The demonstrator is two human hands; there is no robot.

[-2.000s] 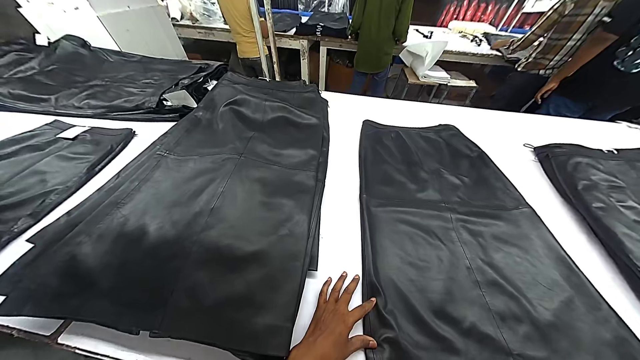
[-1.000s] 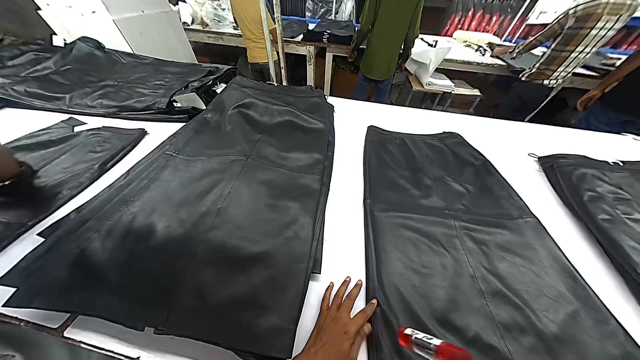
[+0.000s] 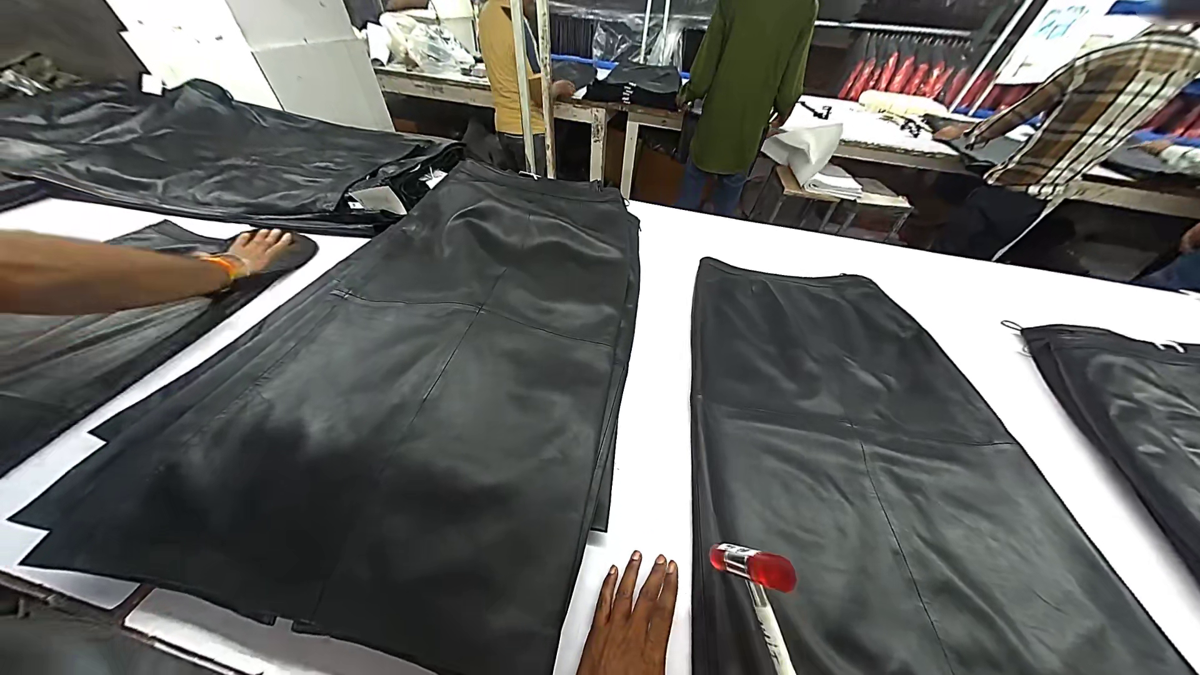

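Observation:
My left hand (image 3: 630, 619) lies palm down with fingers spread on the white tabletop, between two sets of black leather-look skirts. The skirt to its right (image 3: 844, 375) lies flat, its waistband toward the back and seams crossing it. Over that skirt's lower part is a mallet with red faces (image 3: 756, 566), its white handle running out at the bottom edge; my right hand is out of view, so its hold does not show. On my left hand's other side, a larger stack of black skirts (image 3: 450, 394) lies slightly fanned.
A co-worker's hand (image 3: 261, 251) with a wristband presses on a black garment at the left. More black garments (image 3: 206, 155) lie at the back left, others (image 3: 1134, 384) at the right edge. People stand at benches beyond the table, near a stool (image 3: 834, 192) holding white material.
The mallet, absent two seconds ago, now shows its head and handle over the right skirt. My left hand has drawn off that skirt's edge. A co-worker's arm has reached in at the left.

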